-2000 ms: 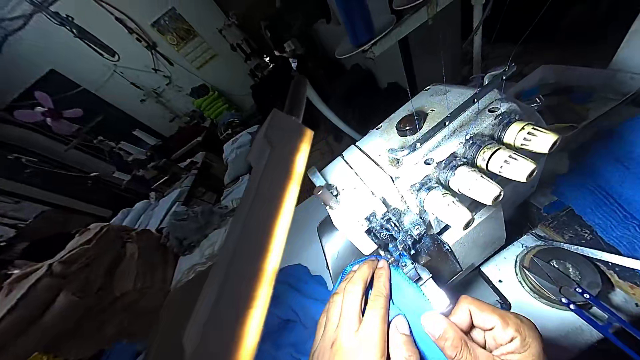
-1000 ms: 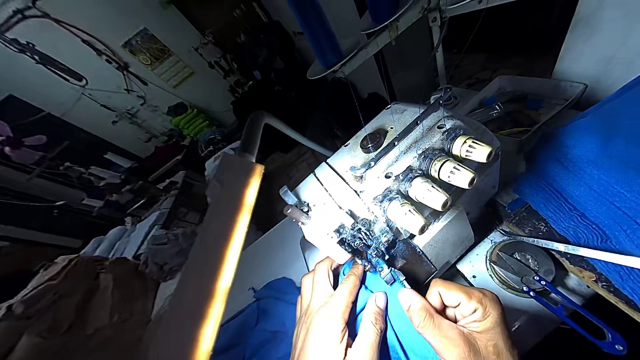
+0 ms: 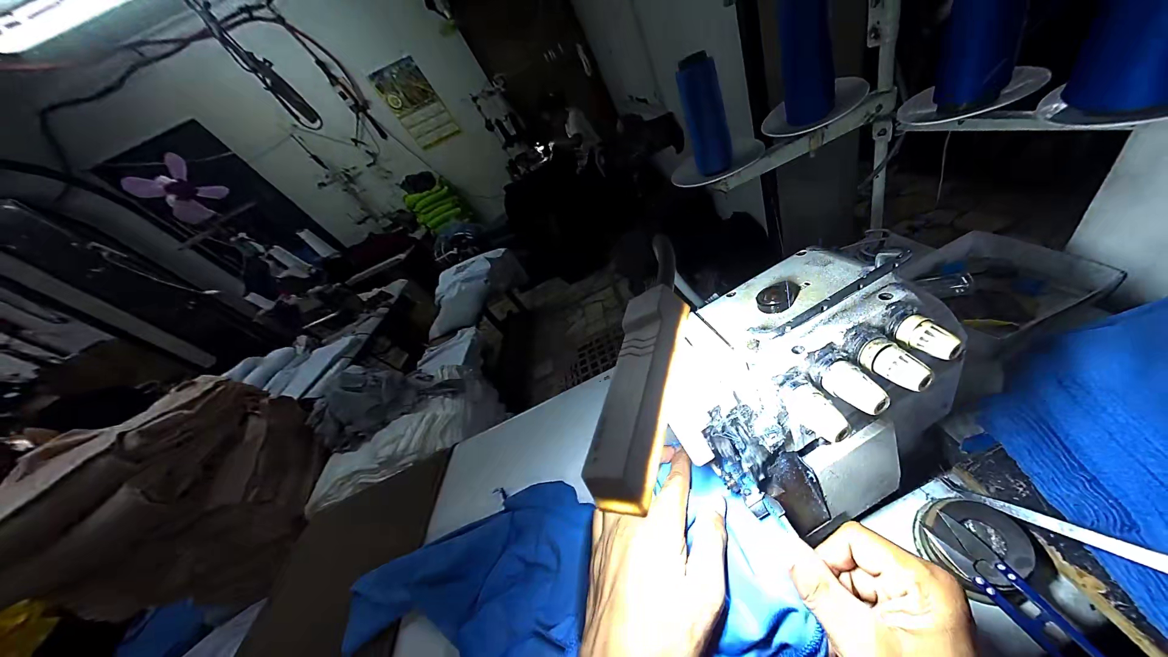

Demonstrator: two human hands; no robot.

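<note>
An overlock sewing machine (image 3: 776, 310) with several cream tension knobs (image 3: 853, 385) is lit by a lamp bar (image 3: 639, 401). Blue fabric (image 3: 511, 575) lies on the white table and runs up to the needle and presser-foot area (image 3: 744, 447), which is thick with blue lint. My left hand (image 3: 662, 566) rests over the fabric just left of the foot, its fingertips partly behind the lamp. My right hand (image 3: 881, 589) pinches the fabric's edge between thumb and index finger in front of the foot. Glare hides the exact stitching point.
Thread snips with blue handles (image 3: 1013, 584) lie on a round dish (image 3: 990, 543) at right, beside a stack of blue fabric (image 3: 1095, 438). Blue thread cones (image 3: 808, 64) stand on a rack behind. A plastic bin (image 3: 1013, 274) sits beyond the machine. Brown cloth (image 3: 173, 493) is piled at left.
The view has swung left and up, with more of the room showing. My left hand lies further along the blue fabric, which is spread wider on the table at left. My right hand still pinches the edge.
</note>
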